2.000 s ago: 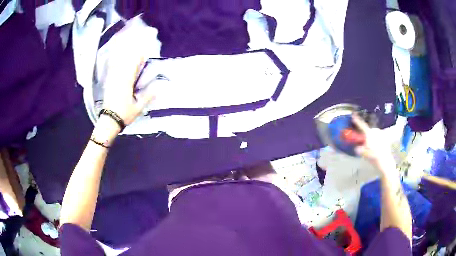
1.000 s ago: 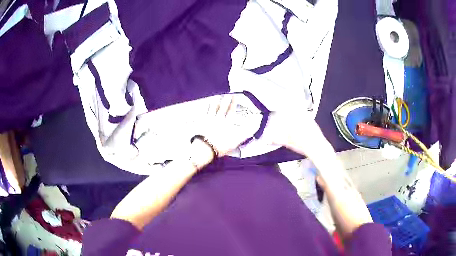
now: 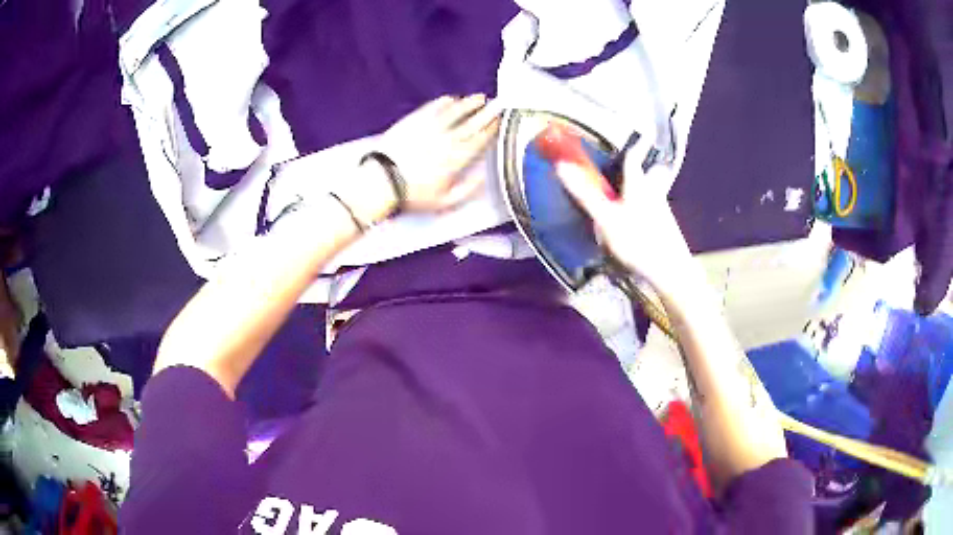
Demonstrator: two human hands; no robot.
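A steam iron (image 3: 561,204) with a blue top, metal-edged plate and red handle rests on the right part of the white-backed garment (image 3: 314,178) near the table's front edge. My right hand (image 3: 632,225) is closed around the iron's handle. My left hand (image 3: 444,157) lies flat on the white backing just left of the iron, fingers apart and pointing towards it. The garment curves away on both sides around dark cloth, with dark seam strips showing. The cloth under the iron is hidden.
The dark-covered table (image 3: 747,146) extends right. A white tape roll (image 3: 839,42) and yellow-looped snips (image 3: 842,188) lie at its right side. The iron's yellow cord (image 3: 857,447) runs to the lower right. A blue crate (image 3: 799,381) and maroon cloth (image 3: 78,413) are on the floor.
The iron has moved left from the table's right side onto the garment, now in my right hand. My left hand has moved up a little on the garment. The garment's front edge has shifted away from me.
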